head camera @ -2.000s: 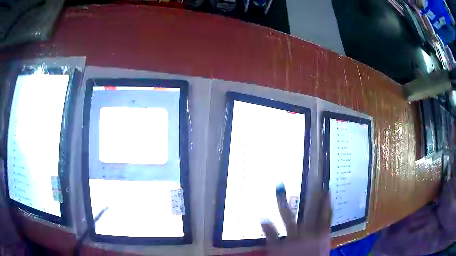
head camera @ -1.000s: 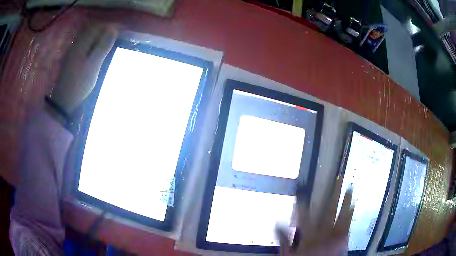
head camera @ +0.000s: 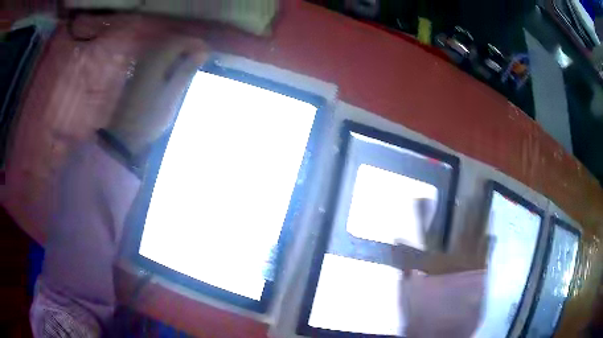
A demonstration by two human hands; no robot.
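Note:
Several tablets with lit screens lie side by side on whitish foam sheets. The leftmost tablet (head camera: pixel 228 185) glares plain white. My left hand (head camera: pixel 155 89) is at its upper left edge, a dark band at the wrist; its fingertips are blurred, so its grip cannot be told. The second tablet (head camera: pixel 336 243) shows a white box on a grey-blue screen. My right hand (head camera: pixel 443 241) is over its right part, blurred, fingers apart and holding nothing visible. A third tablet (head camera: pixel 512 254) and a fourth tablet (head camera: pixel 554 280) lie to the right.
The bench top (head camera: pixel 397 99) is red-orange under shiny plastic. A pale board (head camera: pixel 244 14) with a thin black cord lies at the back left. Dark stacked slabs (head camera: pixel 16 86) are at the far left. Small metal-and-clear items (head camera: pixel 456 41) and a white sheet (head camera: pixel 549 92) lie on the dark belt.
The view has swung left, so the tablets sit further right. My left hand has come into view at the leftmost tablet. My right hand has moved from the third tablet to the second.

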